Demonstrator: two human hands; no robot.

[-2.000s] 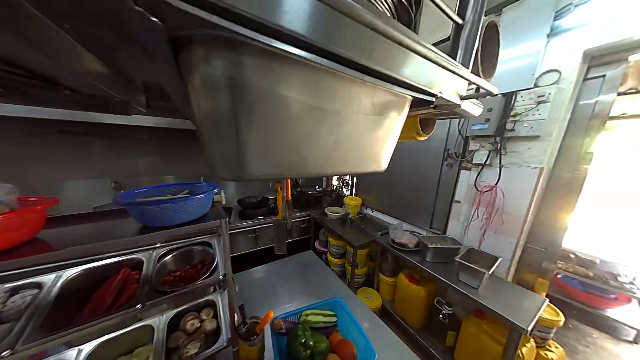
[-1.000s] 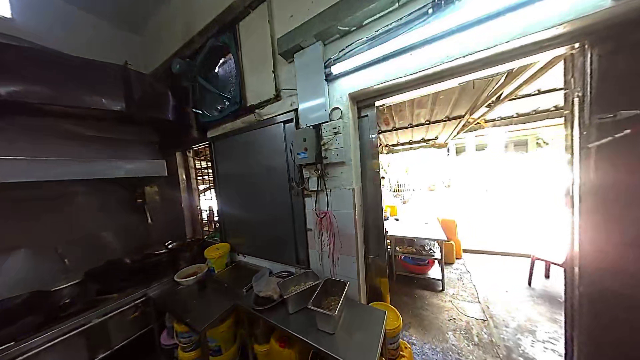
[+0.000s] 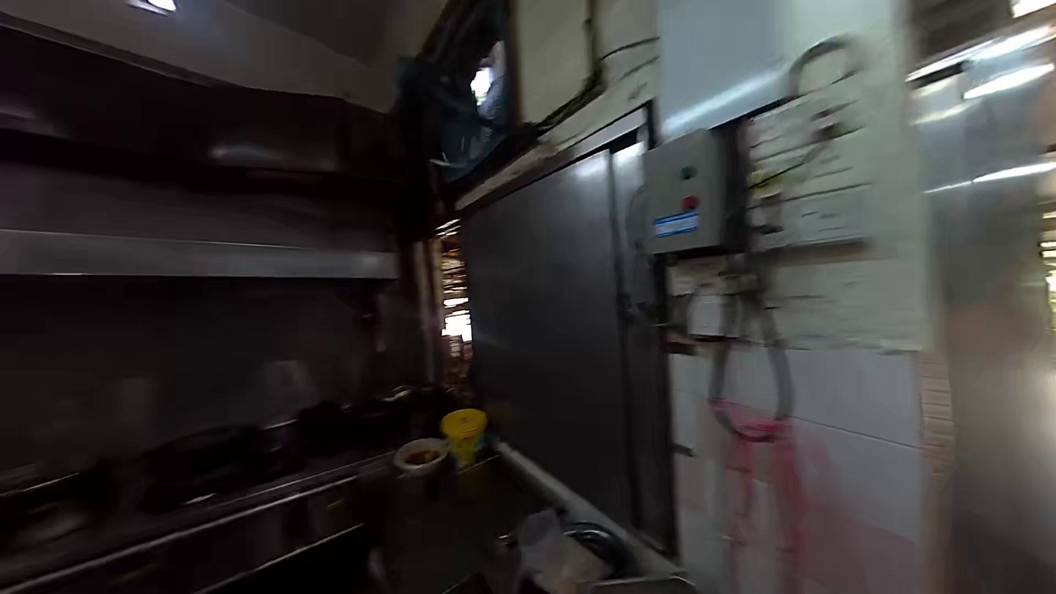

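Observation:
Neither my left hand nor my right hand shows in the head view. A yellow plastic bucket (image 3: 464, 437) stands in a corner beside a white bowl (image 3: 421, 455) with brown contents. Lower down, a clear plastic bag (image 3: 554, 549) lies on a metal counter, next to a dark round item (image 3: 596, 544). Dark pans (image 3: 202, 454), blurred and dim, sit along the stove at the left. The view is blurred by motion.
A grey control box (image 3: 683, 194) is fixed to the wall above hanging cables and pink strings (image 3: 763, 478). A large metal panel (image 3: 544, 330) stands left of it. A metal shelf (image 3: 190, 254) runs above the stove, and a metal door frame (image 3: 986, 330) rises at the right.
The view has swung from the prep counter toward the doorway, then closer to the stove corner and control box. The steel container and vegetable basket seen earlier are out of view.

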